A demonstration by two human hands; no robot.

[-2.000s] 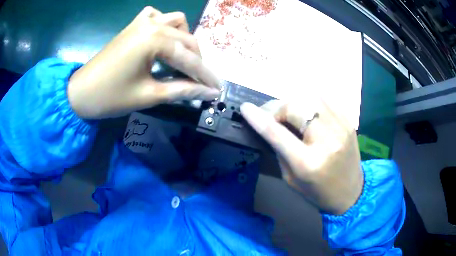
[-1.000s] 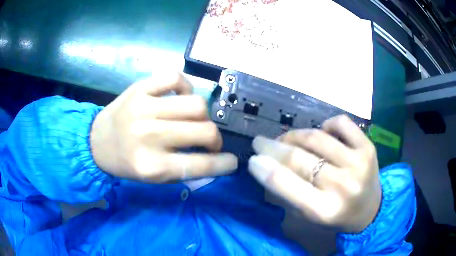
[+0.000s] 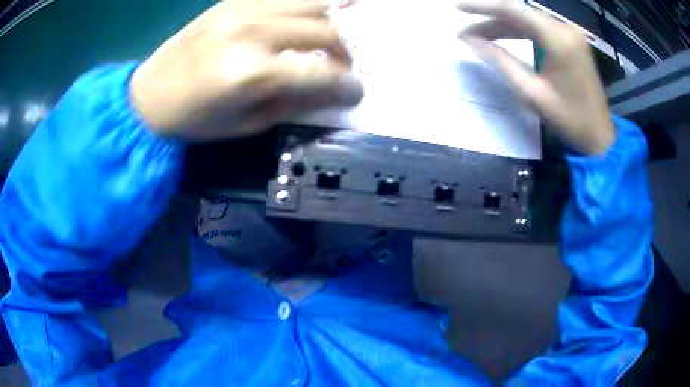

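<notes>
The dark grey fixture bar (image 3: 408,212) lies along the near edge of the white tray (image 3: 424,98), its several square black nests uncovered and bright screws at both ends. My left hand (image 3: 250,68) is blurred over the tray's left part, fingers curled; whether it holds a tiny part cannot be told. My right hand (image 3: 545,68) is over the tray's far right, thumb and forefinger apart, with nothing visible between them. A few red specks (image 3: 321,54) show beside my left fingers; the rest of the heap is hidden or out of view.
The glossy green bench top (image 3: 83,60) extends at the left. Silvery conveyor rails (image 3: 628,64) run at the upper right. A grey machine frame (image 3: 658,83) stands at the right. My blue sleeves flank the bar.
Both hands have moved away from the bar, up over the tray, and the right hand has opened. The whole bar now shows, lying more level in view.
</notes>
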